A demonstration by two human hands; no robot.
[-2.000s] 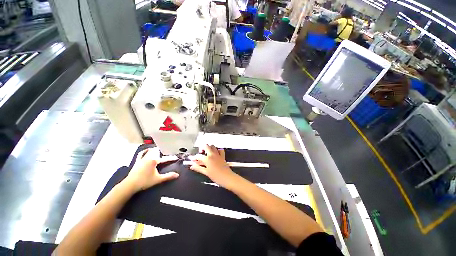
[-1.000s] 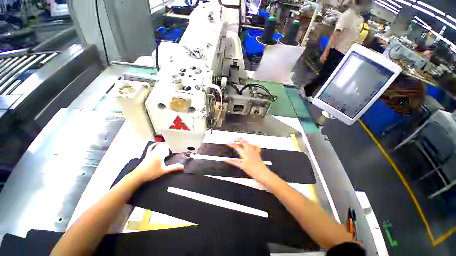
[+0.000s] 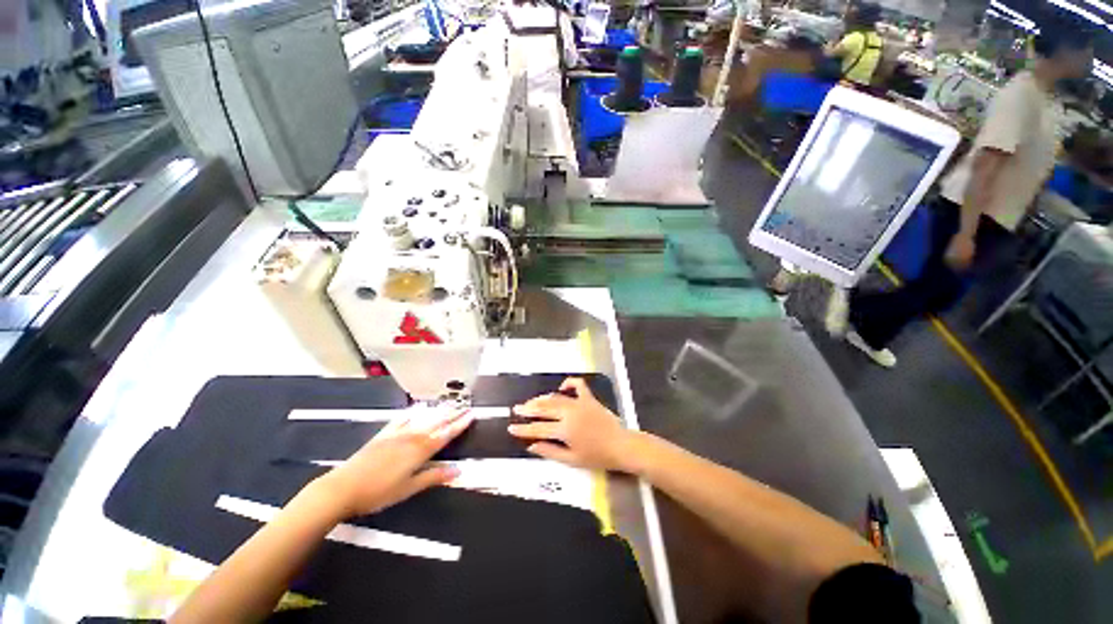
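Note:
A black fabric panel point(image 3: 244, 397) with a long white-looking slot lies under the white sewing machine head point(image 3: 409, 299). A second slotted black panel point(image 3: 183, 488) lies nearer me, over the white sheet point(image 3: 531, 479). My left hand point(image 3: 397, 461) lies flat on the panel just below the needle area, fingertips close to the presser foot point(image 3: 455, 393). My right hand point(image 3: 574, 427) rests flat on the panel's right part, fingers spread, beside the slot's right end. The needle tip is too small to make out.
A control screen point(image 3: 854, 183) stands at the right. A clear rectangular plate point(image 3: 712, 375) lies on the grey table point(image 3: 781, 427). Markers point(image 3: 876, 524) lie at the right edge. Thread cones point(image 3: 629, 81) stand behind the head. A person point(image 3: 995, 183) is in the right aisle.
The sheet and panels have shifted left under the head, baring the grey table and clear plate at right. The clamp unit no longer shows beside the head. My left hand moved right, to below the needle.

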